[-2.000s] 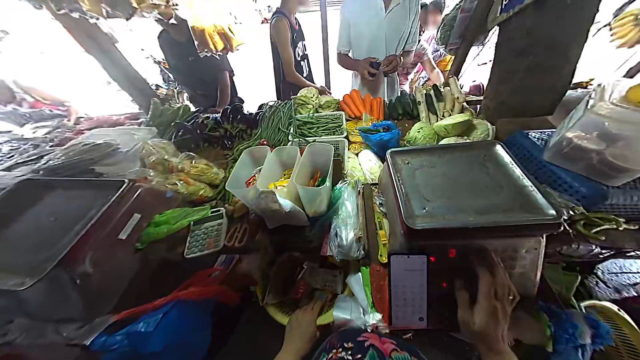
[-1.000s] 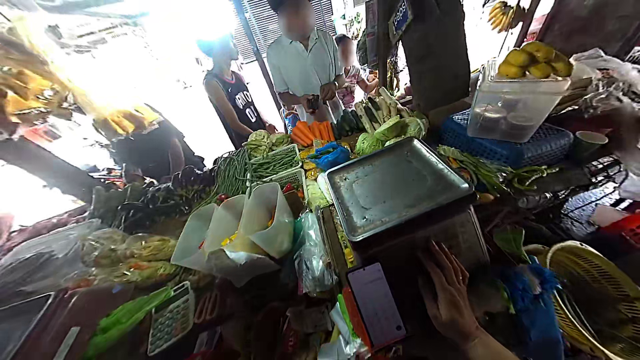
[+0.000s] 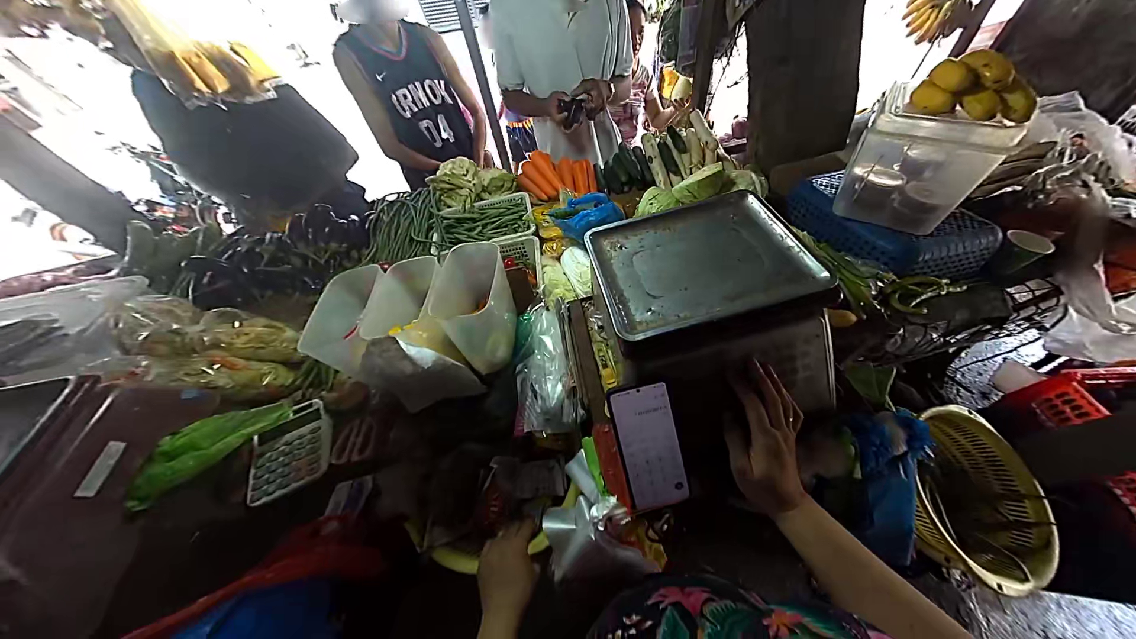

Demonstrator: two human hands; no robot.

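Note:
My right hand (image 3: 765, 439) rests with fingers spread against the front of a weighing scale (image 3: 799, 364), below its metal tray (image 3: 710, 262). A smartphone (image 3: 650, 445) showing a calculator-like screen leans upright just left of that hand. My left hand (image 3: 508, 568) is low in the middle, at the rim of a yellow basket (image 3: 454, 557) that holds dark items and what look like banknotes; its fingers are partly hidden, so its grip cannot be told. Silvery plastic (image 3: 590, 537) lies to its right. A calculator (image 3: 289, 453) and a green leafy vegetable (image 3: 200, 448) lie farther left.
Three white plastic containers (image 3: 475, 306) stand beyond my left hand. Carrots (image 3: 557, 176), long beans (image 3: 399, 229), eggplants (image 3: 306, 244) and cabbage (image 3: 701, 185) fill the back. Mangoes (image 3: 976, 84) sit on a clear box at right, above a yellow basket (image 3: 990, 497). People stand across the stall.
My right hand has stayed at the scale's front. The left hand, seen low in the oldest frame and not visible one second ago, is in view again. The view has turned and shifted.

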